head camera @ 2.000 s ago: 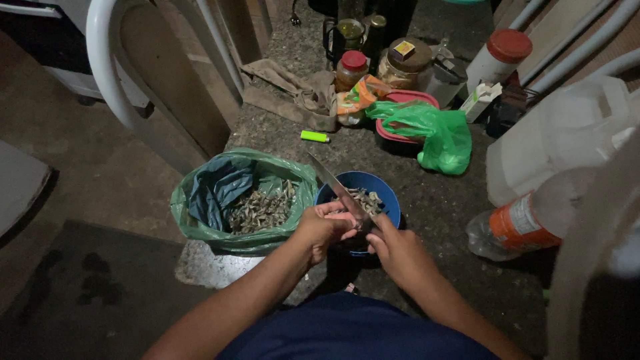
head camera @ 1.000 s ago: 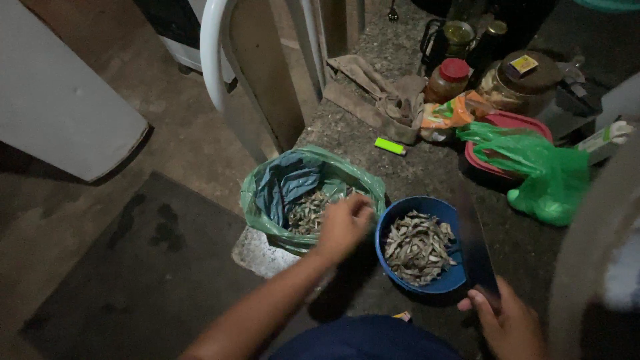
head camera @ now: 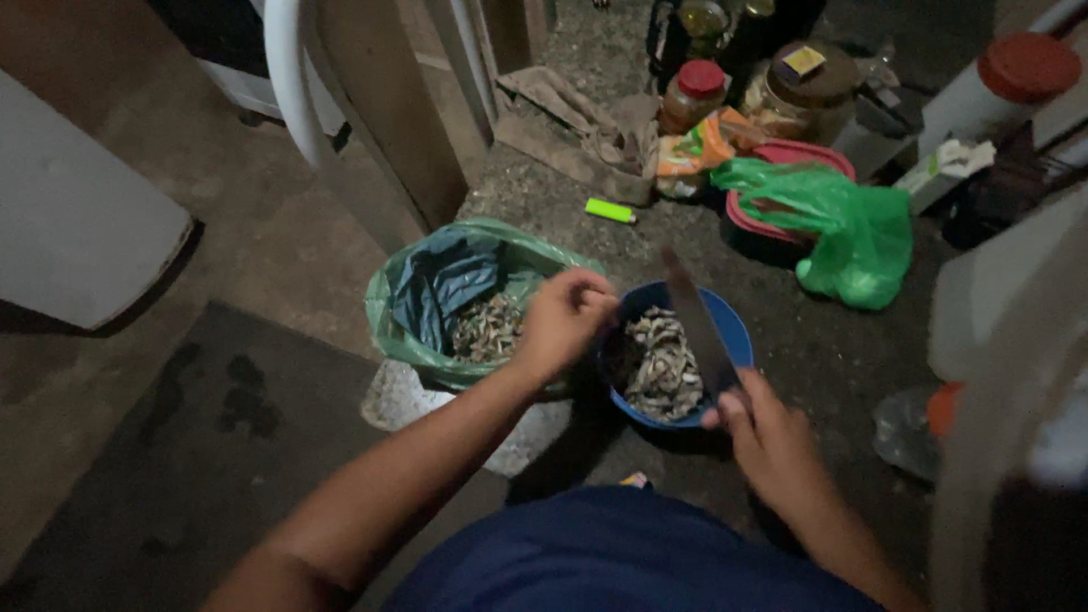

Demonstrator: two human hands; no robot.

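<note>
My left hand (head camera: 568,319) hovers between an open green plastic bag (head camera: 382,319) and a blue bowl (head camera: 738,327), fingers curled; whether anything small is between them cannot be told. Small dried fish, or something like them, lie in the bag (head camera: 489,330) beside a bluish crumpled plastic lining. More such pale grey pieces (head camera: 667,370) fill much of the bowl. My right hand (head camera: 756,425) grips the handle of a knife (head camera: 701,327), whose dark, wide blade slants up over the bowl's right part.
A lime-green lighter (head camera: 609,211) lies behind the bowl, near a brown cloth (head camera: 595,136). At the back right are a red-lidded jar (head camera: 693,98), a green plastic bag (head camera: 858,238) over a pink-rimmed container (head camera: 807,157), and a large lidded jar (head camera: 807,93). A chair (head camera: 293,85) adjoins the table's left edge.
Two seconds ago both hands were together over the bowl with the knife. One second ago my left hand was at the bag; it is now nearer the bowl. The knife now slants over the bowl.
</note>
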